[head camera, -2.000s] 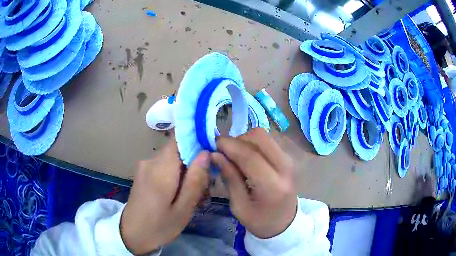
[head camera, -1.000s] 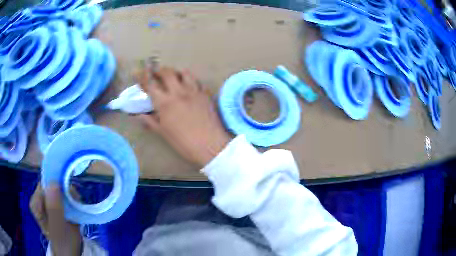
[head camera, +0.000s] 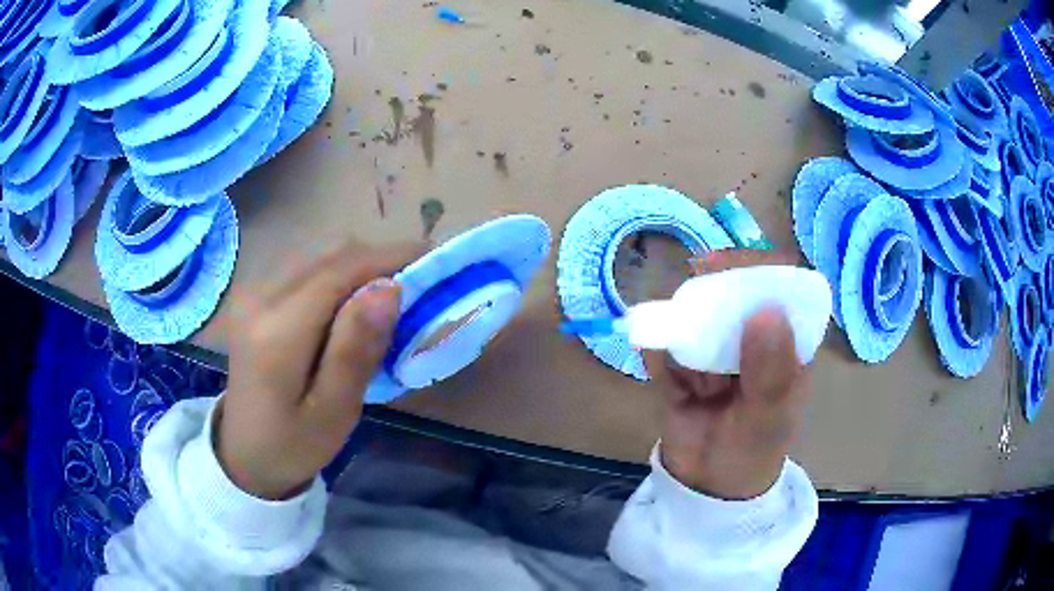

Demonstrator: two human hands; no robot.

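My left hand [head camera: 306,364] grips the left side of a pale blue flanged ring [head camera: 509,245], held tilted over the board with its raised collar facing right. My right hand [head camera: 734,421] holds the white glue bottle [head camera: 751,318], thumb on its side, with the blue nozzle pointing left. The nozzle tip is to the right of the held ring and apart from it. Another flanged ring [head camera: 586,266] lies on the board behind the bottle, which partly covers it. A teal-and-white tube [head camera: 737,219] lies beyond my right hand, partly hidden.
Piles of flanged rings stand on the brown board [head camera: 555,127], at the left [head camera: 208,127] and at the right [head camera: 873,254]. A small blue scrap [head camera: 450,15] lies at the far side. A blue bin [head camera: 87,393] with thin loops is below left.
My right hand has picked up the glue bottle and moved right with it. My left hand has brought its ring up and right from the lower left and tilted it.
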